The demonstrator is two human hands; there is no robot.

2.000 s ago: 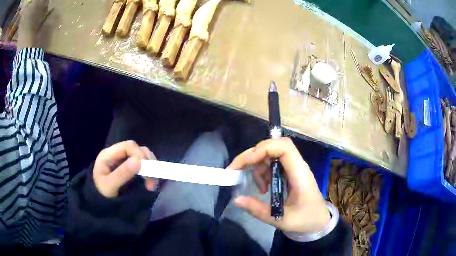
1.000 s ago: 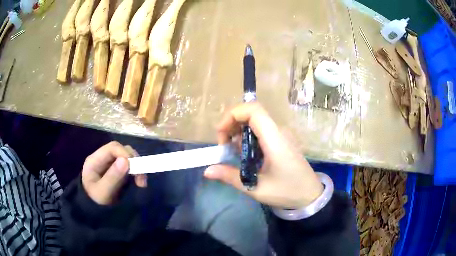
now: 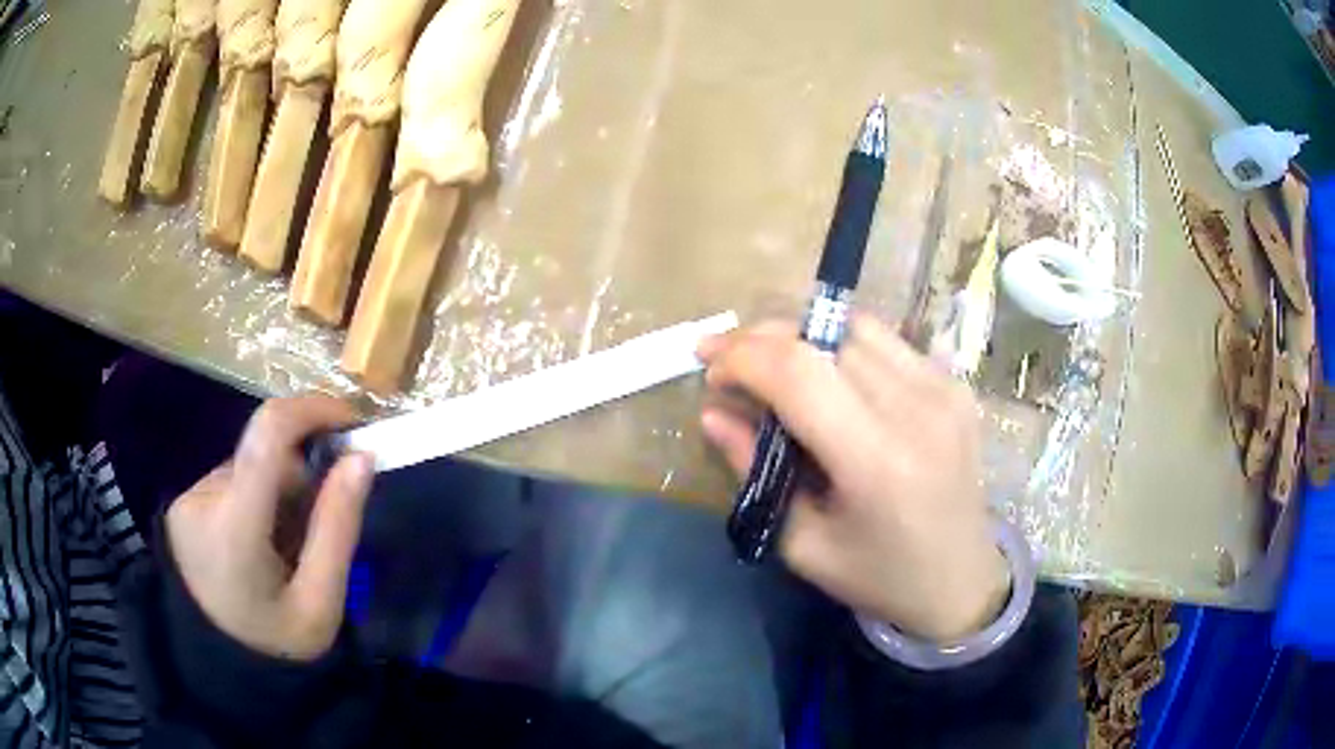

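Note:
A narrow white paper slip (image 3: 542,398) is stretched between my two hands over the bench's front edge. My left hand (image 3: 278,534) pinches its left end between thumb and finger. My right hand (image 3: 871,476) touches or pinches its right end with the fingertips and also holds a black pen (image 3: 854,220), metal tip pointing up and away. The pen's clear section shows between the fingers.
Several tan leg-and-foot pieces (image 3: 395,278) lie in a row at the upper left. A round white glue dish (image 3: 1057,281) and a yellowish pointed tool (image 3: 975,300) lie right of centre. Brown sole plates (image 3: 1244,388) and a white glue bottle (image 3: 1256,155) lie at the right.
The slip and both hands have moved up to the bench edge in view, and the slip slants up to the right. The pen is tilted more to the right. The striped sleeve has mostly left view.

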